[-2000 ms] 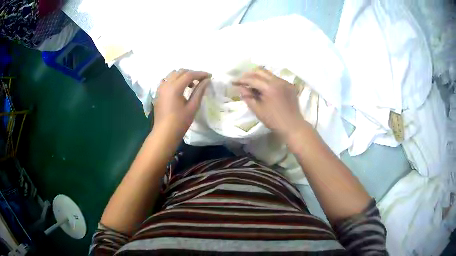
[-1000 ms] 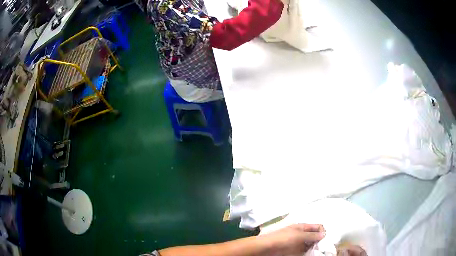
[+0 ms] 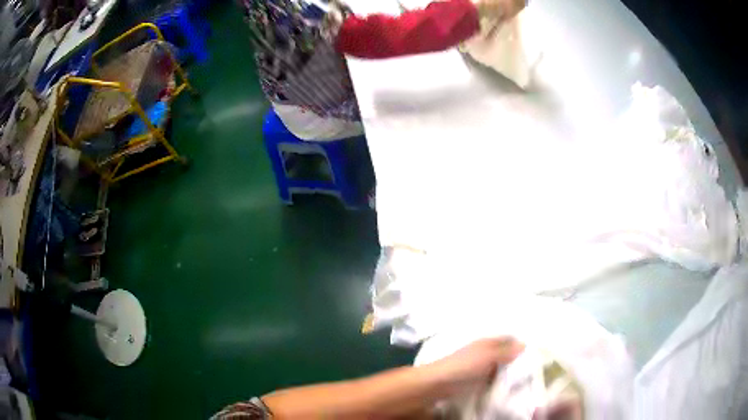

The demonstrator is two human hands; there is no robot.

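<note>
A white garment (image 3: 603, 353) lies bunched at the bottom right, at the near edge of the table. My left hand (image 3: 480, 361) reaches in from the bottom and its fingertips are closed on the cloth; it is blurred. My right hand (image 3: 564, 408) is only a small blurred patch of fingers at the bottom edge, among the folds, mostly cut off. Whether it holds the cloth or a tool cannot be seen.
A person in red sleeves (image 3: 410, 31) sits on a blue stool (image 3: 316, 164) across the floor, hands on pale cloth. White garments (image 3: 672, 189) cover the pale table (image 3: 656, 299). A yellow-framed cart (image 3: 123, 107) and a white round disc (image 3: 121, 326) stand at left.
The view has swung left and up from the garment since the oldest frame. Since the middle frame, my left hand shows a little higher and more blurred; the other person's arm has shifted.
</note>
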